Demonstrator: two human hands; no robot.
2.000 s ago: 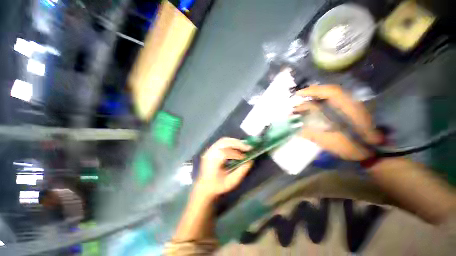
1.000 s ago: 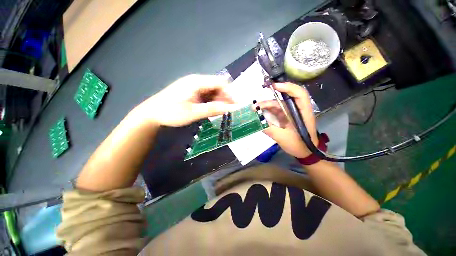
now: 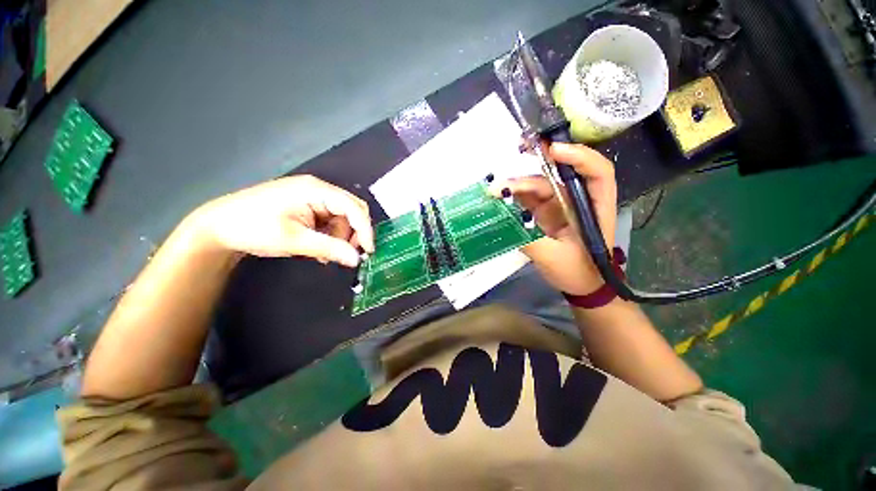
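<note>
A green circuit board (image 3: 399,257) with two black connector rows down its middle is held up, tilted, over a white pad (image 3: 456,144). My right hand (image 3: 571,216) grips the board's right edge and also holds the black soldering iron (image 3: 580,206), its metal tip end pointing up and away. My left hand (image 3: 298,222) is at the board's left edge, thumb and fingers at a small black part on that edge; whether they pinch it is hard to tell.
A pale cup (image 3: 615,84) of silvery bits and a yellow sponge (image 3: 701,115) stand at the upper right. Two more green boards (image 3: 79,155) lie on the grey belt (image 3: 259,86) at left. A tan sheet (image 3: 91,29) is at the upper left. The iron's cable trails right.
My left hand has moved from above the board to its left edge, uncovering the board's upper part. The view has shifted, and the boards on the belt appear further left.
</note>
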